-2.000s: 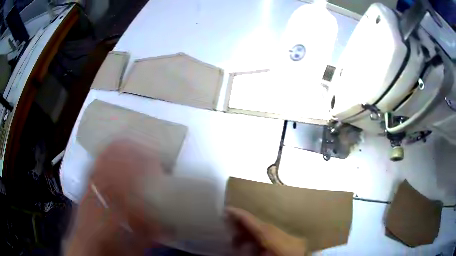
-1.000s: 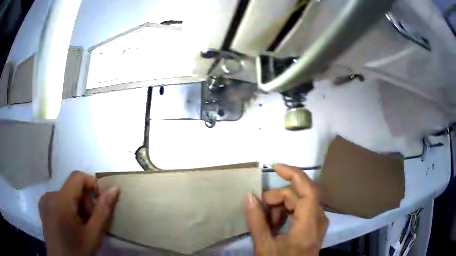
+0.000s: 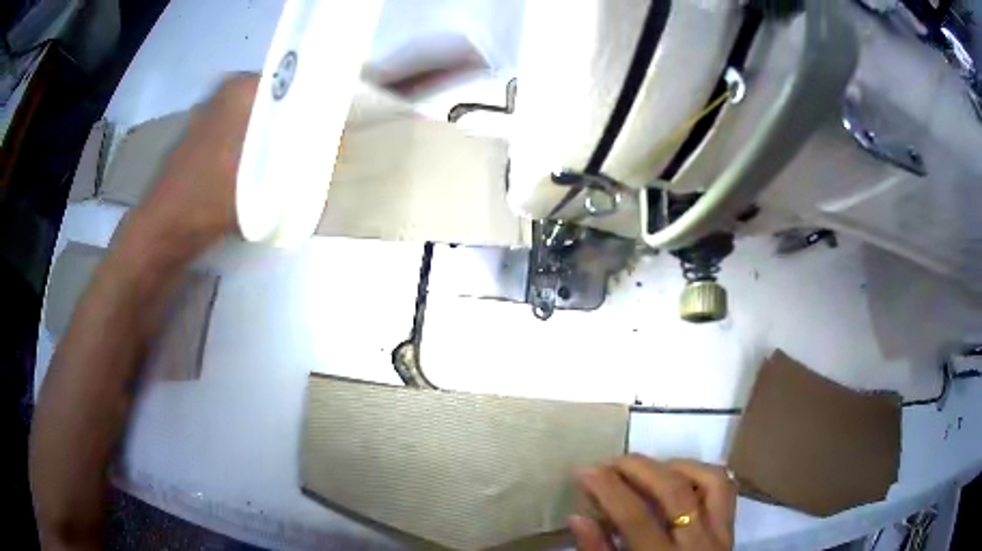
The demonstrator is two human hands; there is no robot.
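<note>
A grey-beige pointed flap piece [image 3: 463,463] lies flat at the table's front, its point towards me. My right hand [image 3: 657,500], with a ring, has its fingertips on the flap's right end; whether it grips is unclear. My left arm reaches far forward on the left. My left hand [image 3: 221,124] is blurred and partly hidden behind the white bottle-like object [image 3: 296,118]. A blurred pale thing with a dark reddish edge [image 3: 436,70] shows beyond that object; I cannot tell what it is. A flap [image 3: 420,178] lies left of the needle with no white template on it.
The white sewing machine head [image 3: 603,97] stands at upper right, with its tension knob [image 3: 703,301] and shiny needle plate [image 3: 495,269]. A brown stack of cut pieces [image 3: 824,436] lies at front right. Another grey-beige piece [image 3: 194,328] lies at left, partly behind my forearm.
My left hand has left the front flap and moved up and forward to the left. My right hand stays at the flap's right end. The white template no longer lies on the flap beside the needle.
</note>
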